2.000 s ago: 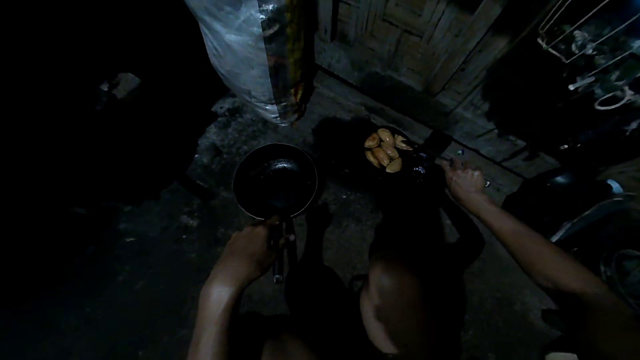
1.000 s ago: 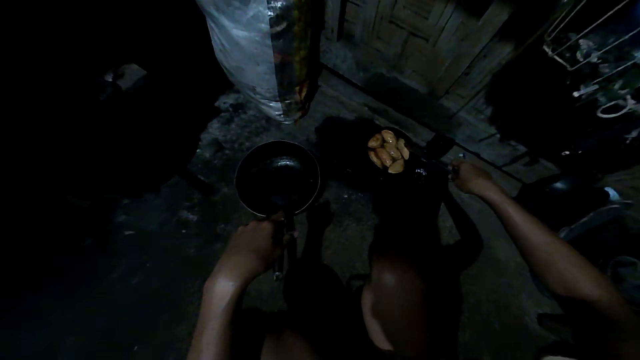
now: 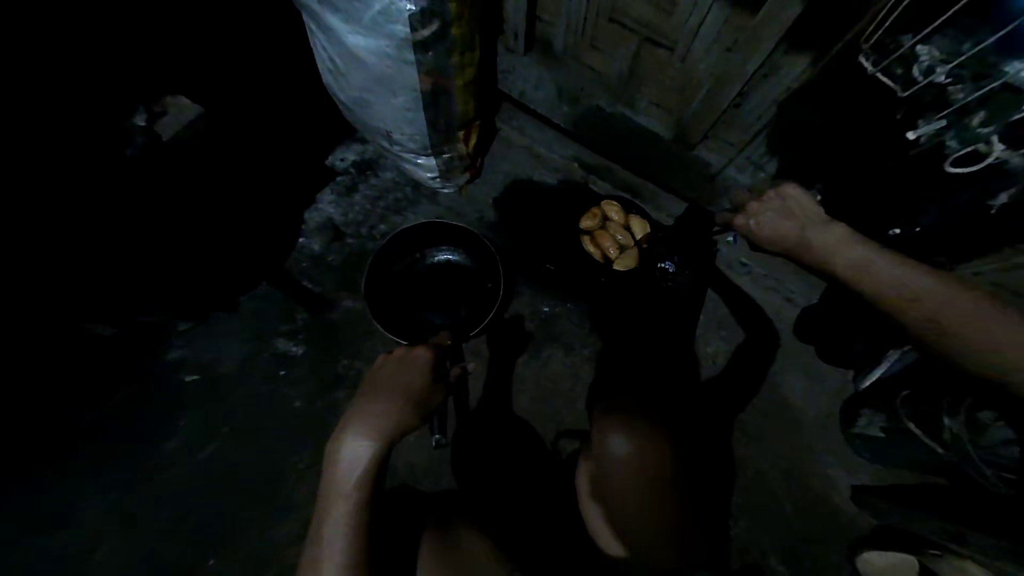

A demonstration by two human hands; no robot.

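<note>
My left hand (image 3: 404,388) is closed around the handle of a dark frying pan (image 3: 433,282) with a thin pale rim. The inside of that pan looks dark and shiny, with no food seen in it. Right of it, several golden-brown pieces of food (image 3: 614,234) lie together in a dark, round vessel whose edges are lost in shadow. My right hand (image 3: 774,216) is closed around a dark handle or utensil, to the right of the food. Darkness hides where that piece leads and whether it joins the vessel.
A silvery plastic sack (image 3: 368,88) stands beyond the frying pan. A worn wooden door or panel (image 3: 648,56) is at the back. Wire racks (image 3: 948,88) and dark items line the right side. My bare knee (image 3: 628,472) is in the foreground, over a rough dark floor (image 3: 264,384).
My right hand has moved up and away from me, still closed on the dark piece. My left hand stays on the pan handle, and the pan has barely moved.
</note>
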